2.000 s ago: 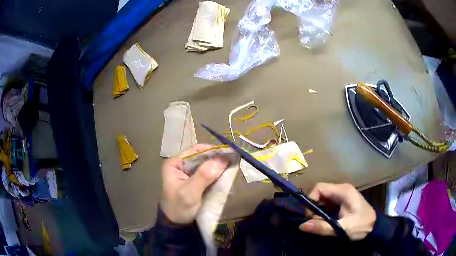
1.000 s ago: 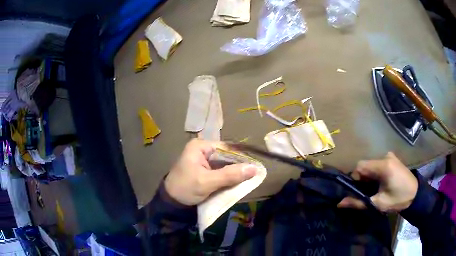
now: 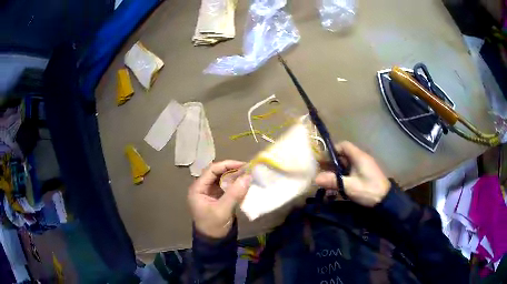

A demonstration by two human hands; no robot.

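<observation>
My left hand (image 3: 218,198) holds an off-white cuff piece (image 3: 283,176) with a mustard edge, blurred, in front of me. My right hand (image 3: 358,176) holds long black shears (image 3: 312,113) by the handles, blades pointing up and away, apparently closed. The held piece partly hides the yellow and white trimmings (image 3: 256,119) on the table. Left of them lie three off-white cuff pieces (image 3: 188,133), two overlapping and one angled to the left.
The iron (image 3: 418,105) stands at right with its cord. A clear plastic bag (image 3: 258,39) and a cream stack (image 3: 215,22) lie at the far side. Small pale pieces (image 3: 144,64) and small mustard pieces (image 3: 136,164) lie at left on the brownish table (image 3: 356,127).
The held piece has swung up and to the right, over the trimmings. The shears have turned from pointing left to pointing away. Another pale piece shows angled beside the two on the table.
</observation>
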